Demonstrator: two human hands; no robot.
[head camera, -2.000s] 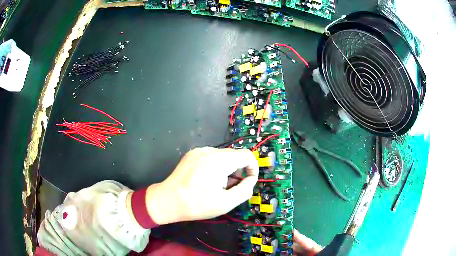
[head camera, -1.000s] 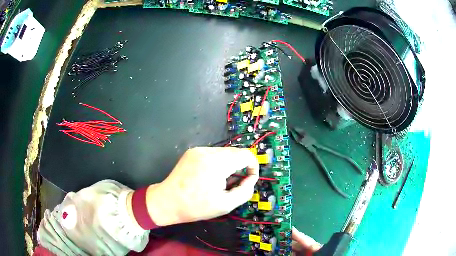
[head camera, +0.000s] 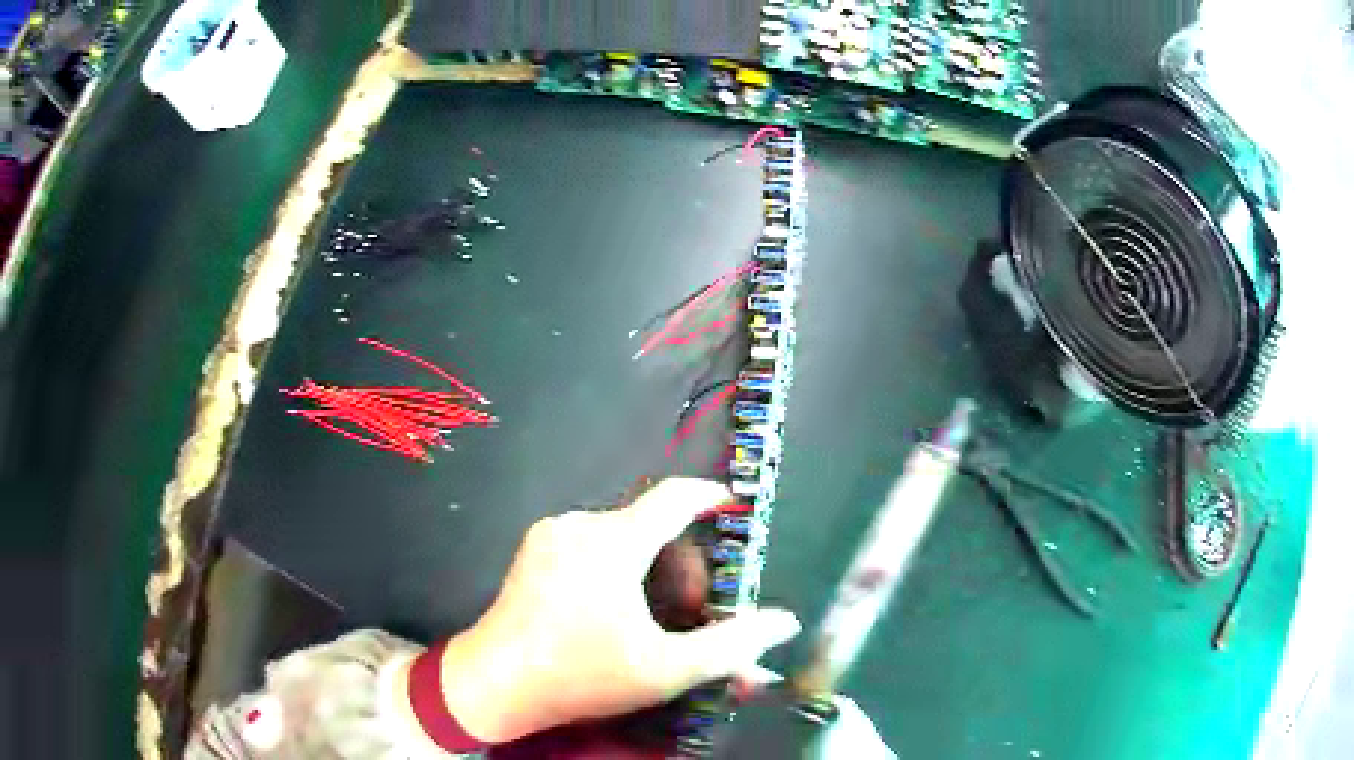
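Note:
The long PCB panel (head camera: 766, 342) stands tilted up on its long edge, so it shows as a narrow strip. Red and black lead wires (head camera: 698, 312) hang out from its left side. My left hand (head camera: 594, 616) grips the lower part of the panel, thumb and fingers around its edge. My right hand (head camera: 854, 735), blurred and cut off by the bottom edge, holds the soldering iron (head camera: 876, 572). The iron lies right of the panel, its tip pointing up and away, not touching the panel.
A red wire pile (head camera: 394, 416) and a black wire pile (head camera: 409, 230) lie left. Boards (head camera: 906, 52) sit on the far ledge. The round fan (head camera: 1129, 282), side cutters (head camera: 1039, 520) and a dark oval loop (head camera: 1206, 520) are right. A white basket (head camera: 223, 67) is on the far-left belt.
The panel has turned from lying component side up to standing on edge. The iron has come up and left beside it. The view has shifted, and the basket now shows farther right.

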